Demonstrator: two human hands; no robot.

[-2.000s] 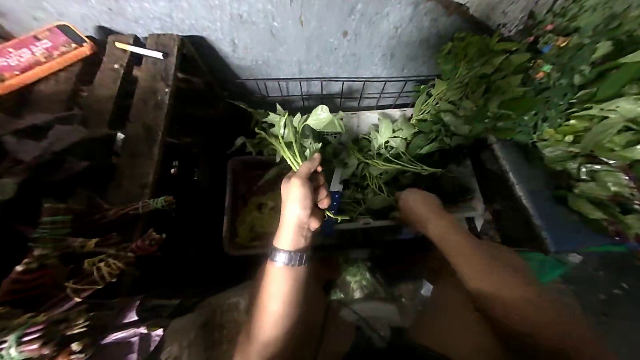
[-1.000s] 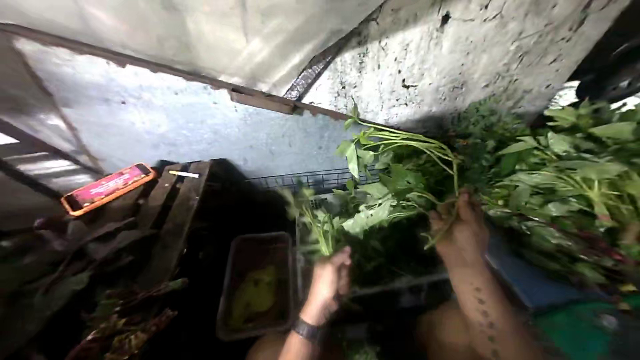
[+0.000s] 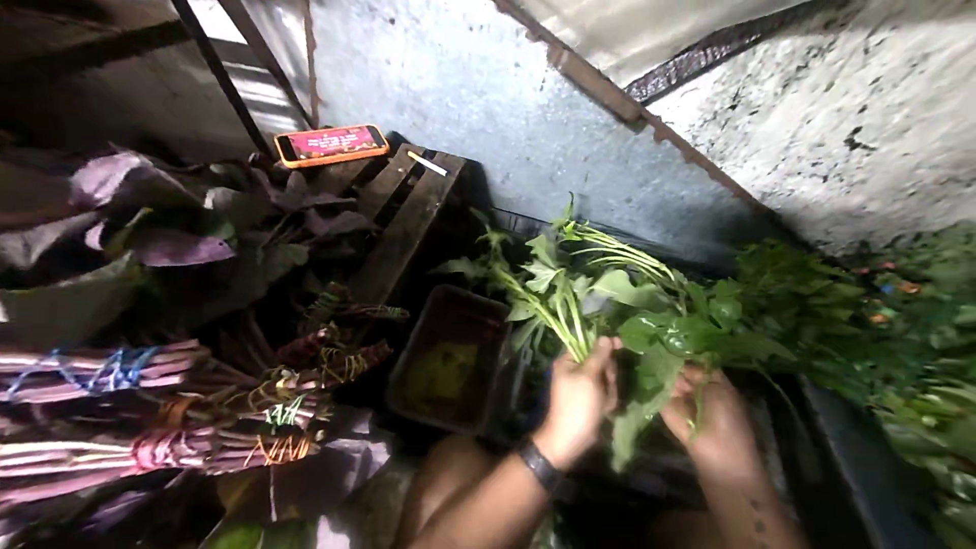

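My left hand [image 3: 581,396], with a dark band at its wrist, grips a bunch of green leafy stems [image 3: 560,313] whose leaves point up and left. Close beside it on the right, my right hand [image 3: 705,408] holds another leafy green sprig [image 3: 663,351]; leaves cover part of its fingers. Long bare stems [image 3: 629,255] arch behind both hands. The crate under the greens is mostly hidden.
A plastic tub [image 3: 396,381] stands left of my hands. Farther left lie tied purple-stemmed bundles [image 3: 164,450]. A phone in an orange case [image 3: 333,146] and a cigarette [image 3: 427,163] rest on wooden slats [image 3: 415,221]. Leafy greens [image 3: 930,366] are heaped at right, before a wall [image 3: 877,130].
The view has swung left. My right hand, low beside the greens two seconds ago and raised with long stems one second ago, is now close to my left hand. The left hand still holds its bunch.
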